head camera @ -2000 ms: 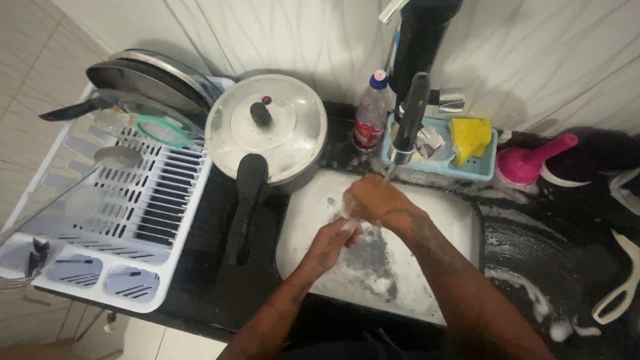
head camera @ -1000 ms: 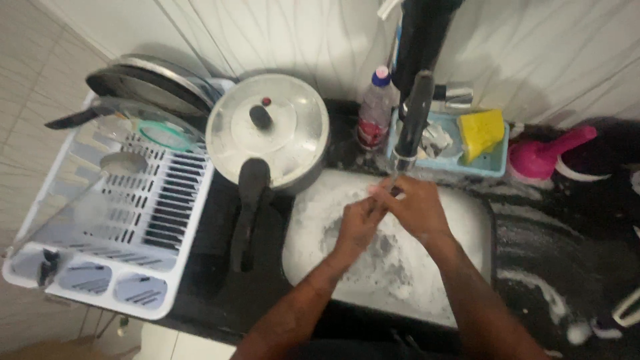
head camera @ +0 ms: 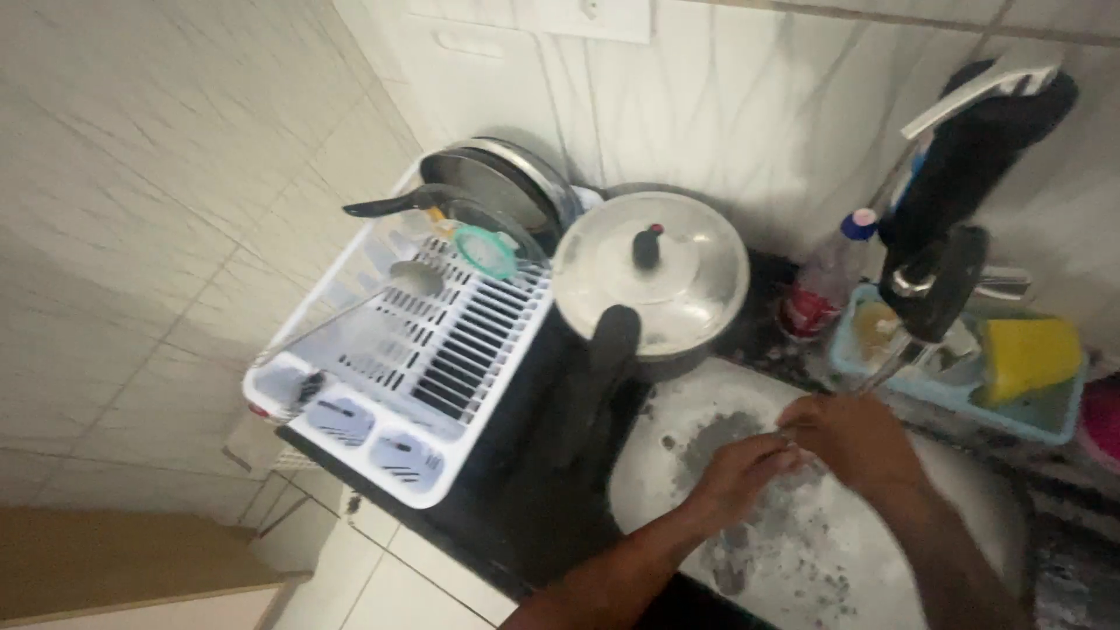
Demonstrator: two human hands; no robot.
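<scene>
Both hands are close together over the sink basin [head camera: 643, 490], which holds foamy water. My left hand [head camera: 744, 472] has its fingers bent near the fingertips of my right hand [head camera: 844, 437]; whatever may lie between them is too small and blurred to make out. A thin stream of water falls from the black faucet [head camera: 949, 280] towards my right hand. Left of the basin stands a pressure cooker [head camera: 700, 306] with its lid on, its black handle pointing towards the counter's front.
A white dish rack [head camera: 437, 490] at the left holds pans [head camera: 490, 188], a ladle [head camera: 416, 278] and a green-rimmed strainer [head camera: 486, 252]. Behind the basin are a plastic bottle [head camera: 822, 280] and a light blue tray [head camera: 1015, 420] with a yellow sponge [head camera: 1032, 354]. A pink plastic item [head camera: 1104, 420] lies at the right edge.
The view has swung to the left. Both hands stay close together over the basin, beneath the faucet.
</scene>
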